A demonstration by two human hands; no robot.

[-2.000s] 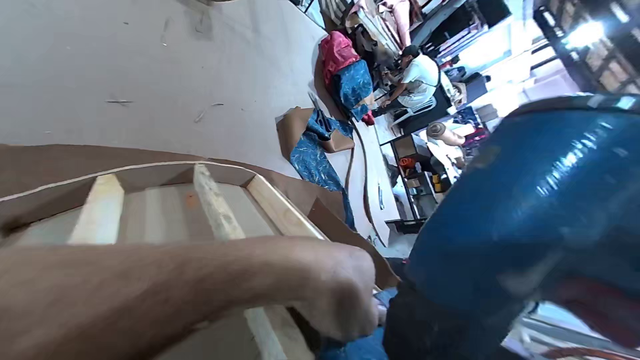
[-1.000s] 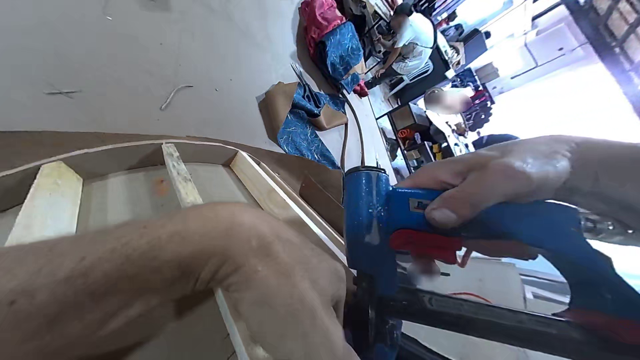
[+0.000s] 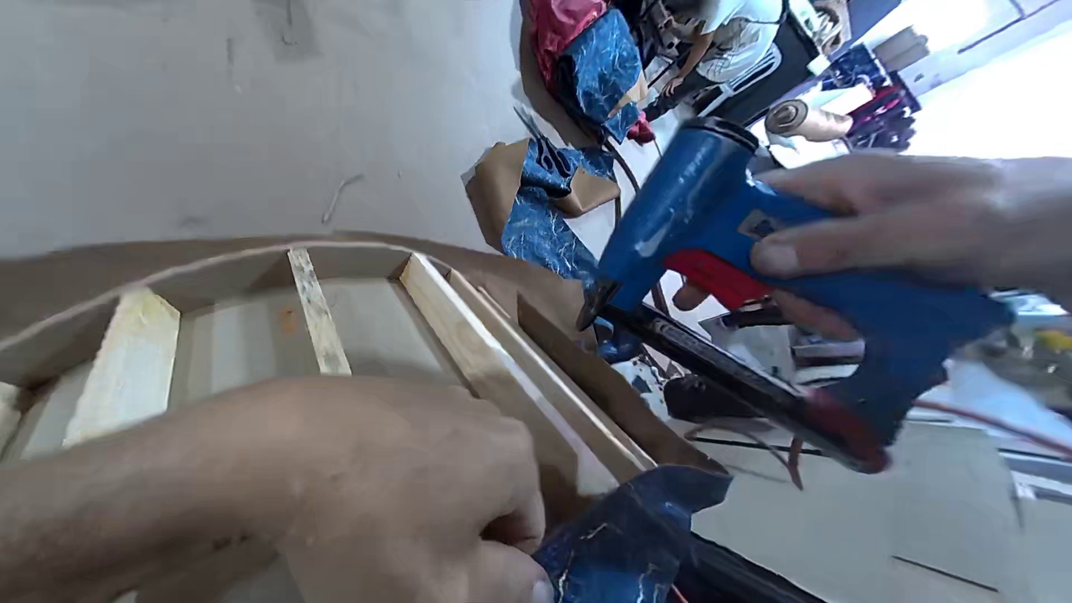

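Observation:
My right hand (image 3: 871, 226) grips a blue pneumatic staple gun (image 3: 745, 243) with a red trigger and a black magazine; its nose is raised beside the frame's edge, apart from it. My left hand (image 3: 435, 486) lies over a curved wooden frame (image 3: 469, 335) with pale cross slats (image 3: 130, 360). Its fingers are curled at the edge of a piece of blue marbled upholstery material (image 3: 628, 528), whose brown backing shows elsewhere. The fingertips are partly hidden, but thumb and fingers pinch at that material. Brown material (image 3: 586, 360) runs around the outside of the frame.
Scissors (image 3: 544, 146) lie on blue and brown scraps (image 3: 544, 226) on the floor. A pink and blue heap (image 3: 599, 59) lies farther off, near a seated person (image 3: 737, 42). A hose (image 3: 988, 423) trails at the right. A fabric roll (image 3: 808, 121) stands beyond the staple gun.
The staple gun in my right hand has lifted away from the frame's edge and tilted, its nose now clear of my left hand. Blue material now shows beside my left fingers.

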